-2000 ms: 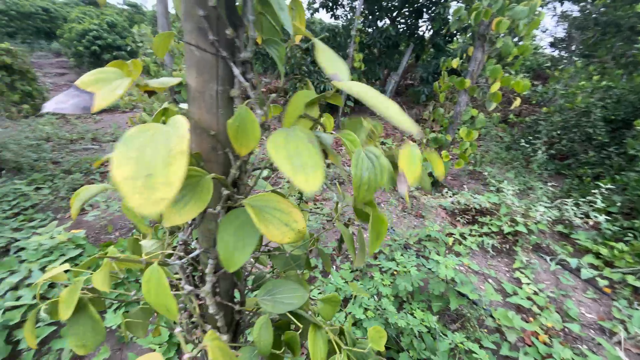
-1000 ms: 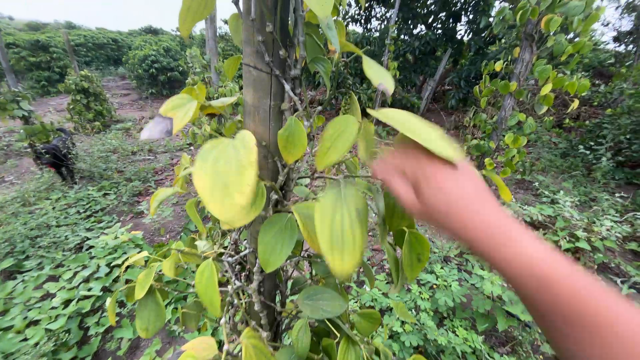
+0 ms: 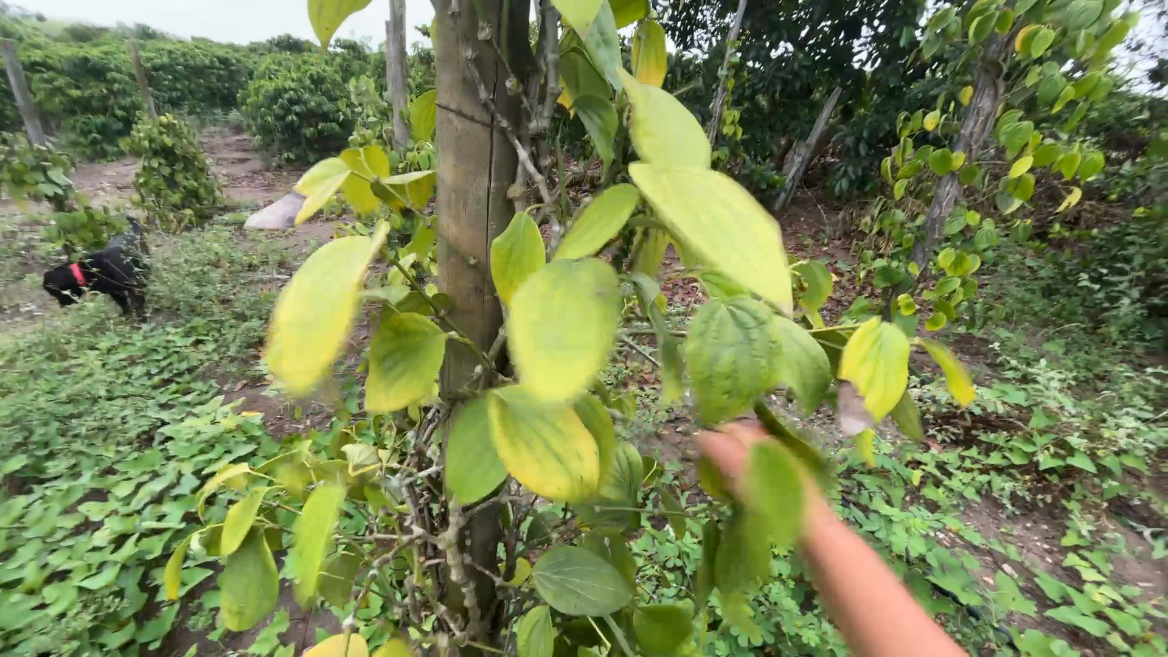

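Note:
A climbing vine with yellowing green leaves point(image 3: 563, 328) grows around an upright wooden post point(image 3: 474, 192). My right hand point(image 3: 744, 456) reaches in from the lower right, among the leaves on the right side of the vine. A green leaf point(image 3: 774, 493) partly covers the hand, and another drooping leaf point(image 3: 733, 356) hangs just above it. The fingers are blurred and mostly hidden, so whether they hold a leaf or stem cannot be told. Bare twisted stems point(image 3: 456, 557) show low on the post. My left hand is out of the frame.
A black dog with a red collar point(image 3: 105, 274) stands in the weeds at the left. Behind are green bushes point(image 3: 297, 105), and at the right another vine-covered post point(image 3: 972, 146). Low leafy ground cover point(image 3: 119, 474) spreads around the vine, with patches of bare soil.
My right hand, absent in the earliest frame, was near the upper right leaves a second ago and is now lower among them. The dog has come more fully into view.

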